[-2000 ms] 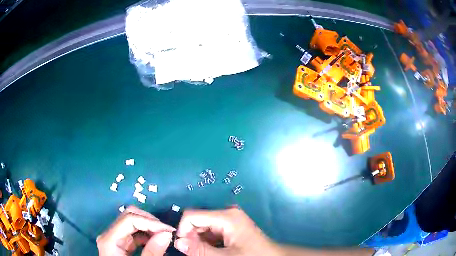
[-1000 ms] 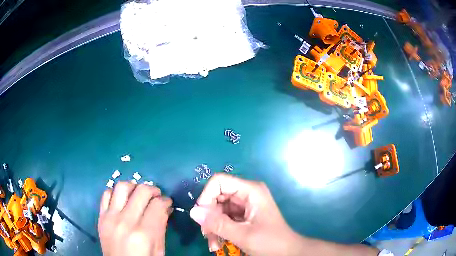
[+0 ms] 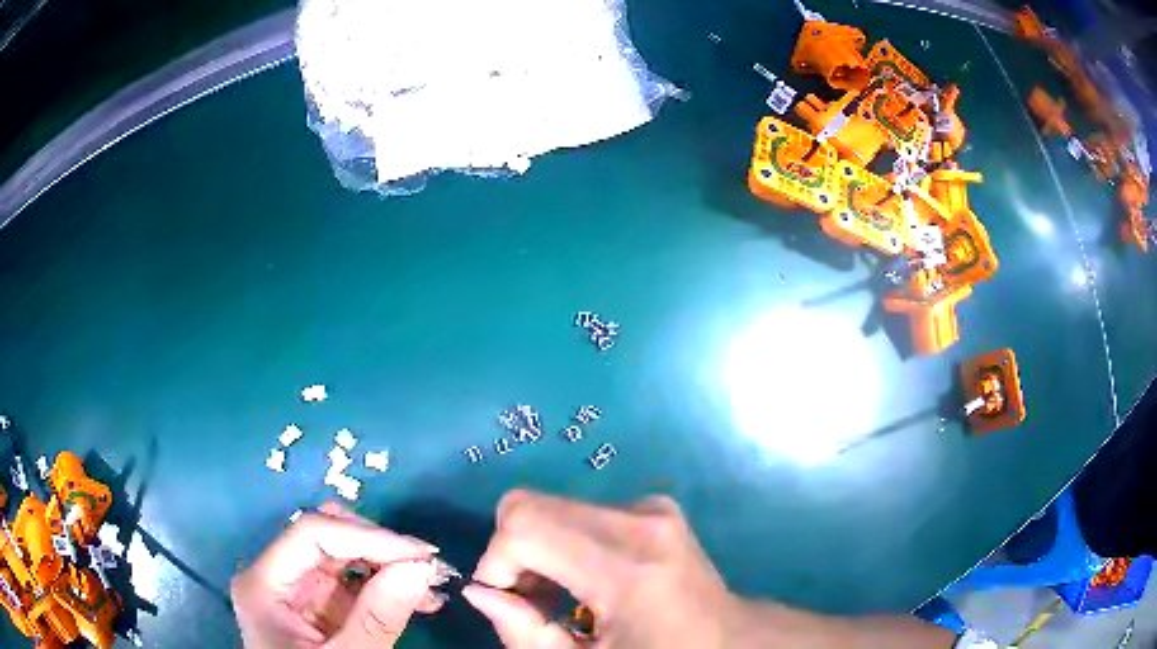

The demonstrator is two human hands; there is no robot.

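My left hand [image 3: 333,586] is at the bottom edge, thumb and finger pinched on a tiny pale piece [image 3: 443,577]; its exact shape is unclear. My right hand [image 3: 607,568] is beside it, fingertips closed on a thin dark wire lead [image 3: 470,591], close to the pale piece. Whether they touch is unclear. A bit of an orange housing [image 3: 581,620] shows under my right hand, mostly hidden. Several small white connector housings [image 3: 343,463] lie beyond my left hand. Several tiny clear or grey clips [image 3: 520,426] lie beyond and between my hands.
A clear bag of white contents [image 3: 470,95] lies at the far side. Orange housings with leads are piled at far right [image 3: 875,165] and lower left [image 3: 57,545]. A single orange housing [image 3: 993,391] lies at right. A blue stool [image 3: 1047,558] stands beyond the table edge.
My left hand was palm down over the white housings; it has turned and now pinches a tiny piece by my right fingertips. My right hand has lowered slightly, covering more of the orange housing.
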